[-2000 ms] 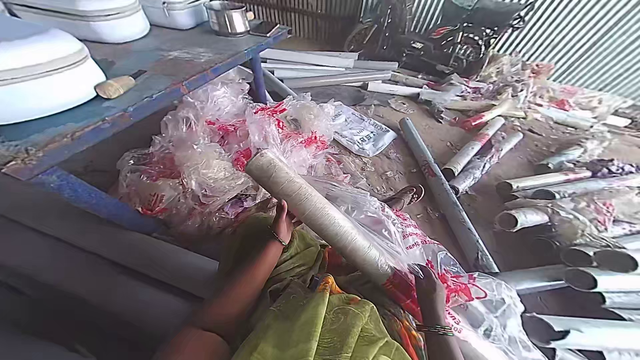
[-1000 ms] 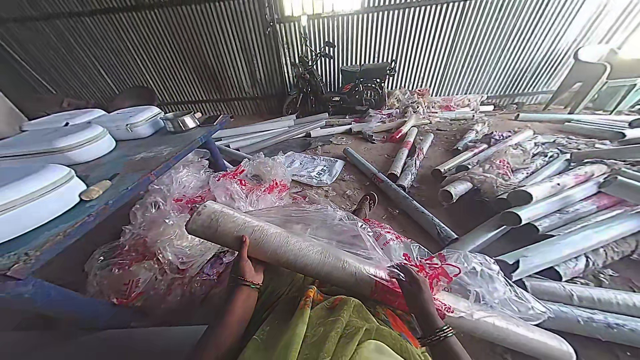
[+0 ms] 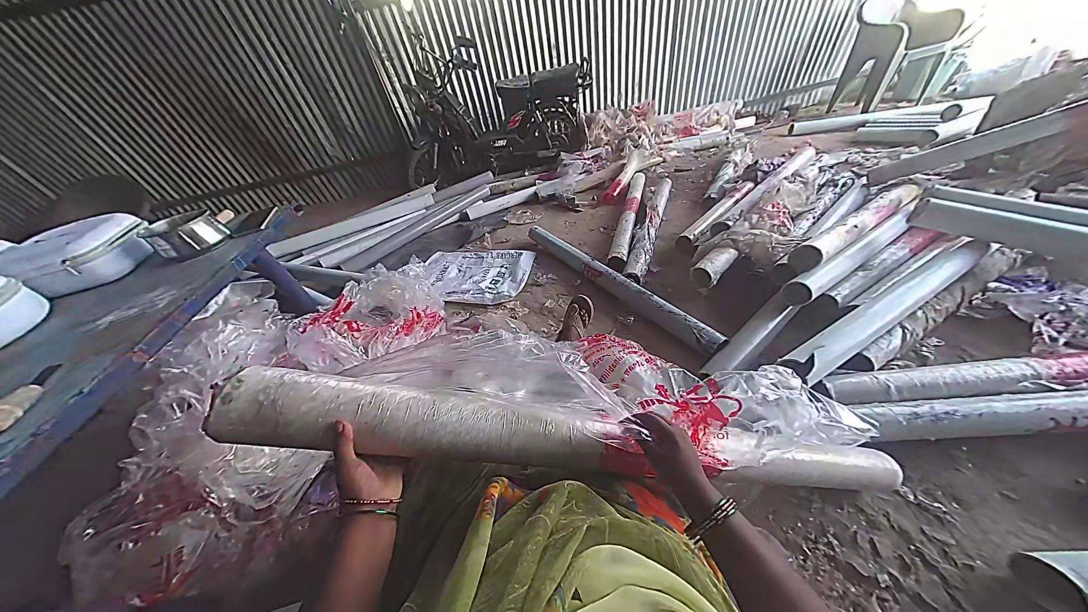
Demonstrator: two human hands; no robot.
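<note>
A long pale tube (image 3: 476, 425) lies across my lap, with clear plastic film around it. My left hand (image 3: 365, 467) supports it from below near its left part, thumb up on the near side. My right hand (image 3: 667, 450) grips the tube and the red-printed film right of the middle. Loose clear film with red print (image 3: 680, 395) spreads over the far side of the tube. Beyond the tube's left end sits a heap of crumpled clear plastic (image 3: 229, 425), partly hidden by the tube.
A blue-edged table (image 3: 170, 327) at the left holds white cases (image 3: 81, 255) and a steel pot (image 3: 183, 234). Many pipes (image 3: 629, 289) lie on the ground ahead and right. A printed plastic sack (image 3: 480, 276), a motorcycle (image 3: 535, 119) and chairs (image 3: 875, 47) stand or lie farther off.
The tube has swung from a steep slant to nearly crosswise, its left end now lower in view. Both hands stay on it. The view has tilted up and turned.
</note>
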